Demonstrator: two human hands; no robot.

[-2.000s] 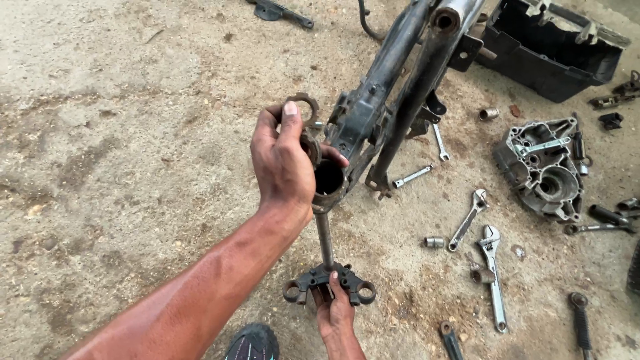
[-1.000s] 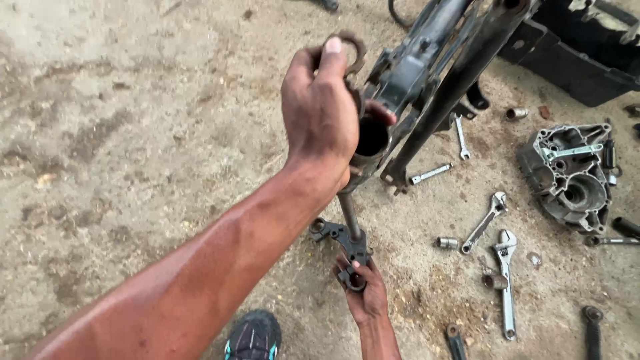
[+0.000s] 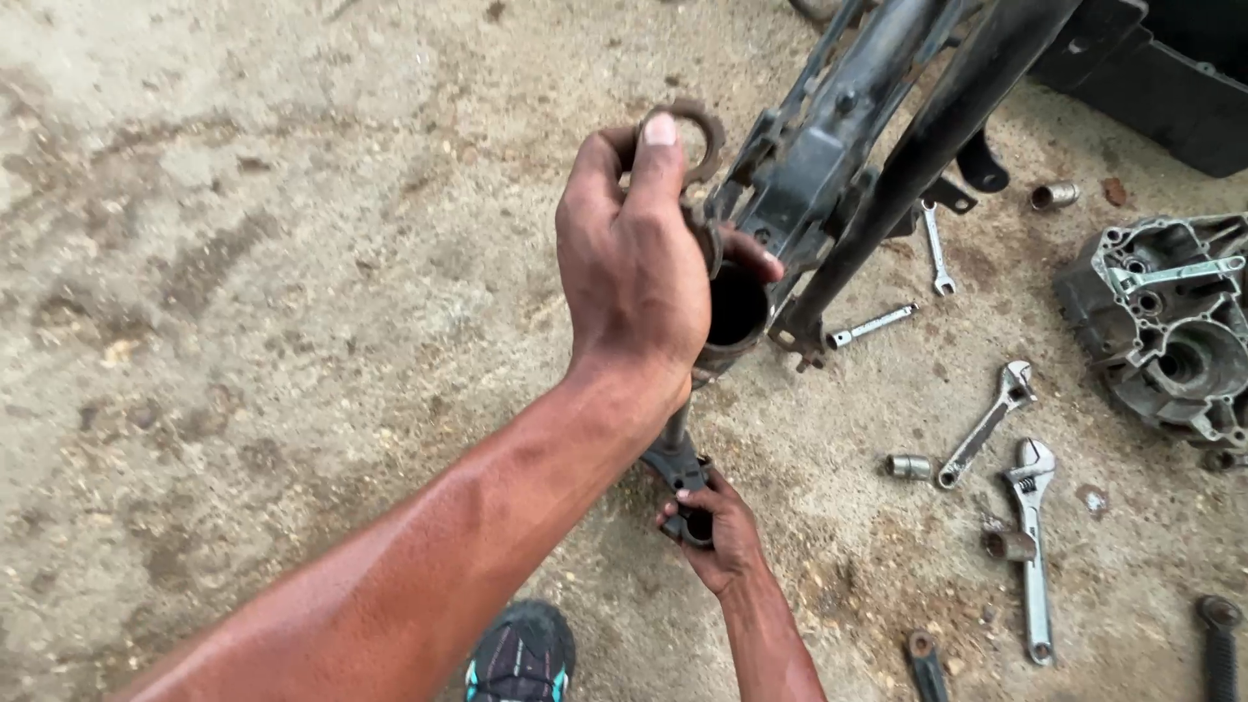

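Observation:
My left hand (image 3: 639, 253) pinches a notched metal ring (image 3: 707, 136) between thumb and finger, and another rusty ring-shaped part lies against its palm. Its other fingertips reach over the open end of a motorcycle frame's head tube (image 3: 736, 312). Below it, my right hand (image 3: 721, 536) grips a clamp end of the steering stem's lower triple clamp (image 3: 680, 468). The stem (image 3: 677, 424) rises from the clamp toward the underside of the head tube; its upper part is hidden. The black frame (image 3: 829, 156) slants away to the upper right.
On the concrete ground to the right lie two adjustable wrenches (image 3: 985, 424), a small open-end wrench (image 3: 938, 249), a socket extension (image 3: 873, 326) and several sockets (image 3: 909, 467). An engine casing (image 3: 1170, 331) and a black plastic box (image 3: 1150, 97) stand farther right. A shoe (image 3: 522, 653) is at the bottom.
The lower triple clamp has turned about its stem, from both clamp ends showing side by side to one end pointing toward me. My right hand has shifted its hold onto that end.

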